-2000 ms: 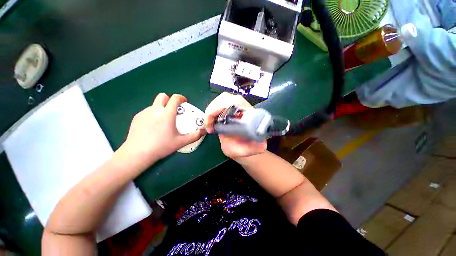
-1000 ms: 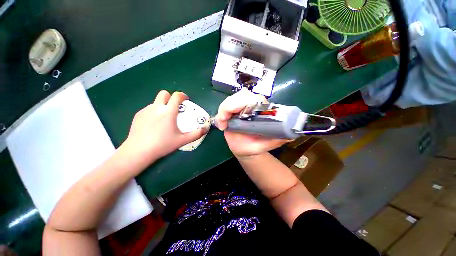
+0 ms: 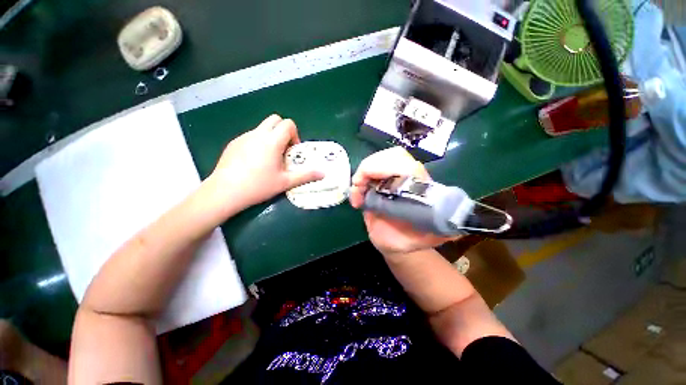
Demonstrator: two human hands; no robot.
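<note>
My left hand (image 3: 259,162) holds an off-white plug-in unit (image 3: 328,192) by its left side, thumb lying across its face. The unit lies roughly flat over the green worktop, with two round screw recesses at its upper part. My right hand (image 3: 391,207) is closed around a grey electric screwdriver (image 3: 421,210), just right of the unit. The screwdriver's rear loop and black cord point right. Its tip is hidden by my fingers, so I cannot tell whether it touches the unit.
The screw feeder (image 3: 440,71) stands beyond my right hand. A green fan (image 3: 575,37), an amber bottle (image 3: 583,111) and a person's light-blue sleeve (image 3: 647,165) are at right. A white sheet (image 3: 120,203) lies left. Another off-white unit (image 3: 150,38) and small loops (image 3: 160,74) lie far left.
The unit has turned in my left hand and shows more of its face. My right hand and screwdriver have moved slightly off its edge. The whole view has shifted.
</note>
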